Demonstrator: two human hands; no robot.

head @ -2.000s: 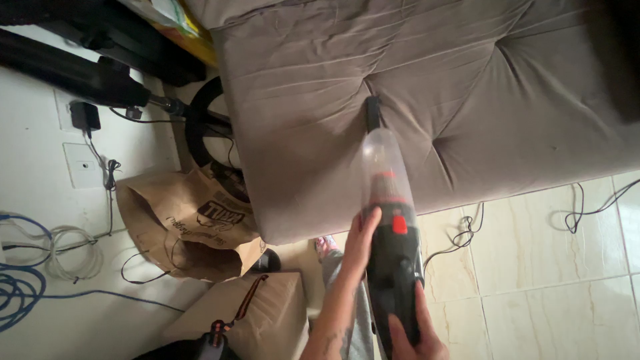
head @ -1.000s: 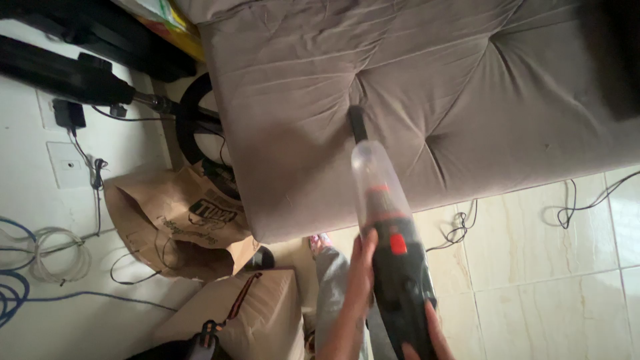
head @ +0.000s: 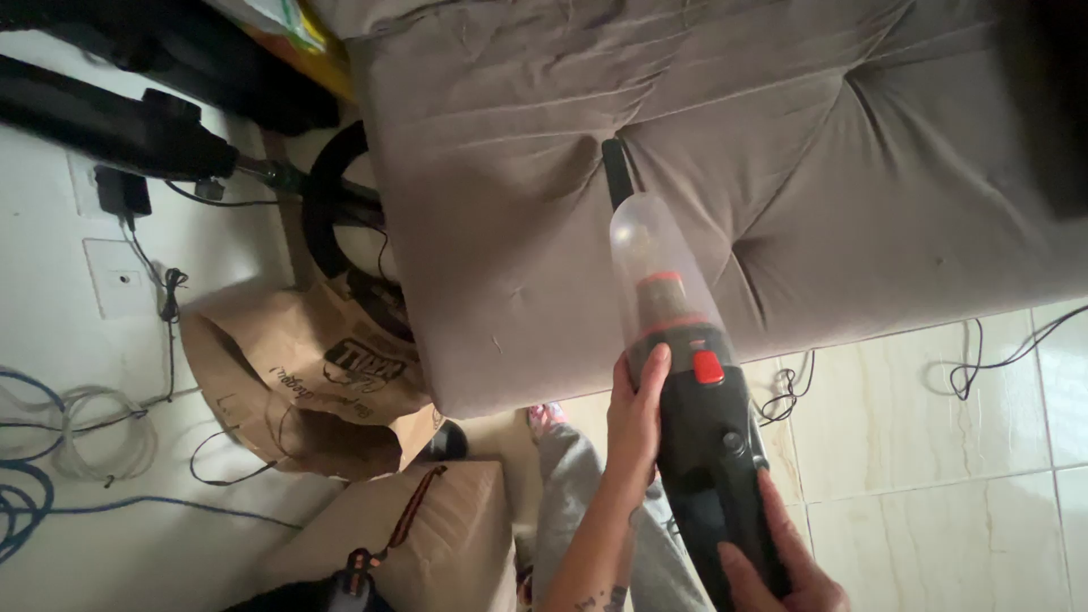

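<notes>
Both my hands hold a black handheld vacuum cleaner (head: 705, 442) with a clear dust cup and a red button. My left hand (head: 637, 416) grips its side just below the dust cup, thumb on top near the button. My right hand (head: 782, 561) wraps around the body lower down, at the bottom of the view. The narrow black crevice nozzle (head: 617, 174) points away from me, its tip at a tufted dimple in the grey upholstered seat (head: 510, 255). Whether the tip presses into the fabric, I cannot tell.
Left of the seat lies an open brown paper bag (head: 280, 365), above a beige block-shaped thing (head: 459, 527) with a dark strap. Blue and grey cables (head: 102, 433) coil at far left, beneath a black power adapter (head: 123, 191). Thin black cords (head: 790, 395) lie on the tiled floor (head: 918, 450).
Over the last second the nozzle tip has moved slightly on the seat, staying close to the same tufted dimple. Both hands keep their hold on the vacuum.
</notes>
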